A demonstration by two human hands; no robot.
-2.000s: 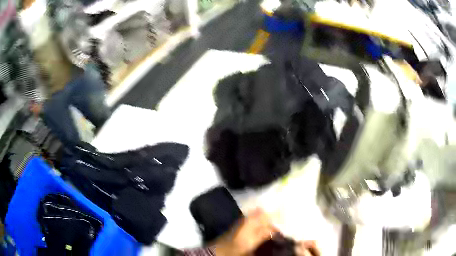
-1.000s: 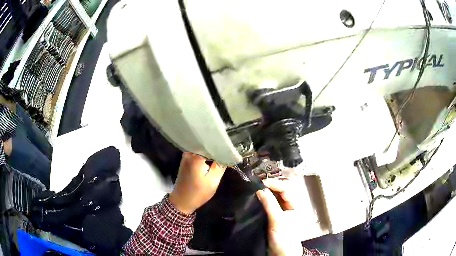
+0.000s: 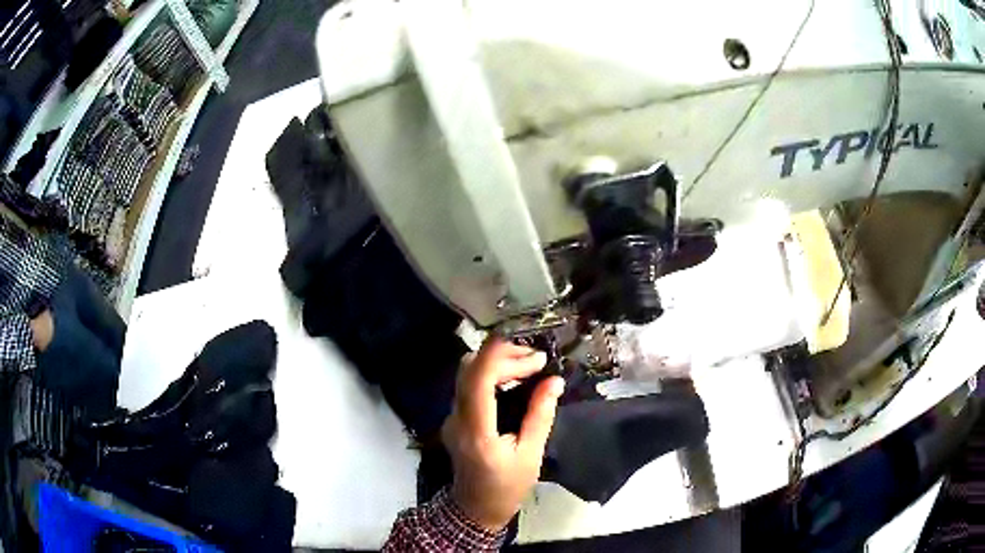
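Note:
My left hand [image 3: 499, 432], in a checked sleeve, is at the needle area under the machine head. Its thumb and forefinger are on either side of dark cloth, with the fingertips beside the presser foot area [image 3: 556, 329]. The black garment piece [image 3: 632, 432] spreads right from the hand over the white table's front part. The cloth's exact path under the foot is hidden by the fingers and blur. The cream-white sewing machine [image 3: 454, 194], marked "TYPICAL", has a black ribbed knob [image 3: 639, 283] on its front. My right hand is out of the picture.
A black pile [image 3: 356, 292] lies behind and left of the machine head. Another black pile [image 3: 216, 432] lies on the left table section, above a blue bin [image 3: 97, 524]. A whitish plastic cover [image 3: 724, 308] is right of the needle. A person's checked sleeve [image 3: 27, 281] shows at far left.
My right hand has left the picture. My left hand has moved right, still by the needle. More of the black piece now spreads right of it. The view has shifted, showing more of the rear pile.

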